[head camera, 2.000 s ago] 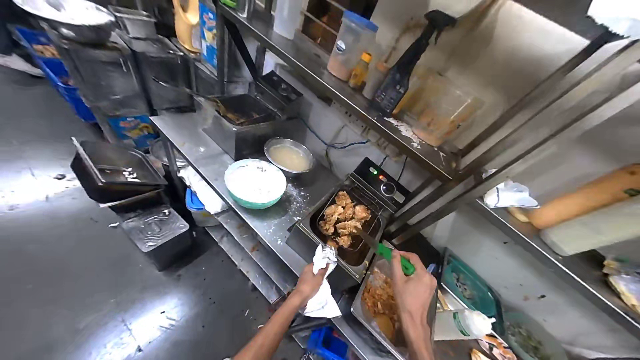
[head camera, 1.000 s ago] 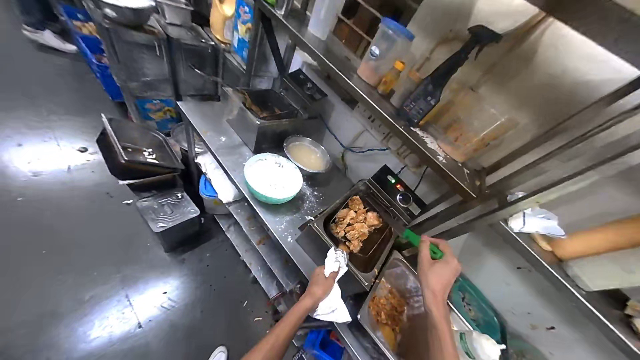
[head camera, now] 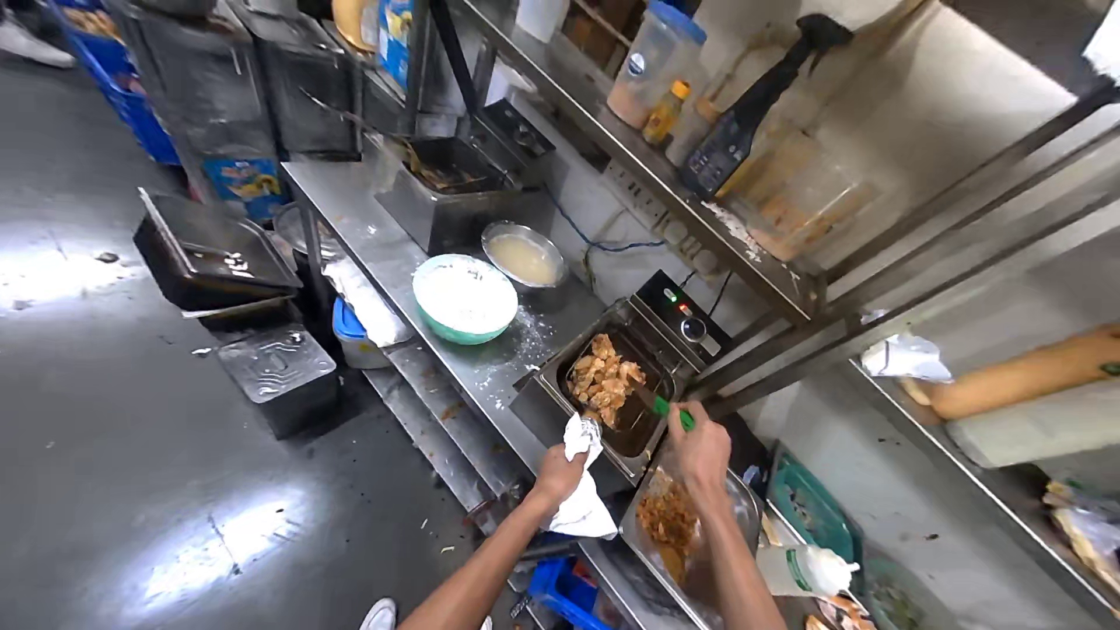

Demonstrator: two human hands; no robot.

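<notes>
My left hand [head camera: 560, 472] grips a white cloth [head camera: 582, 503], which is wrapped around what seems to be the handle of a fryer basket; the handle itself is mostly hidden. Pieces of browned fried food [head camera: 604, 378] lie over the electric fryer [head camera: 626, 442], at its left side. In my right hand [head camera: 700, 442] is a green-handled utensil [head camera: 672, 413], its dark end touching the fried pieces from the right. Below my right wrist stands a steel pan [head camera: 647, 573] with orange-brown fried bits [head camera: 667, 518].
A green bowl of white powder [head camera: 465, 297] and a steel bowl of pale liquid [head camera: 525, 255] stand on the steel table [head camera: 350, 210], beside a second fryer [head camera: 464, 206]. Above runs a shelf [head camera: 560, 92] with containers. Stacked pans [head camera: 214, 254] are on the left.
The utensil's dark end, over the fryer's right side a second ago, is now against the fried pieces. My left hand keeps its hold on the cloth.
</notes>
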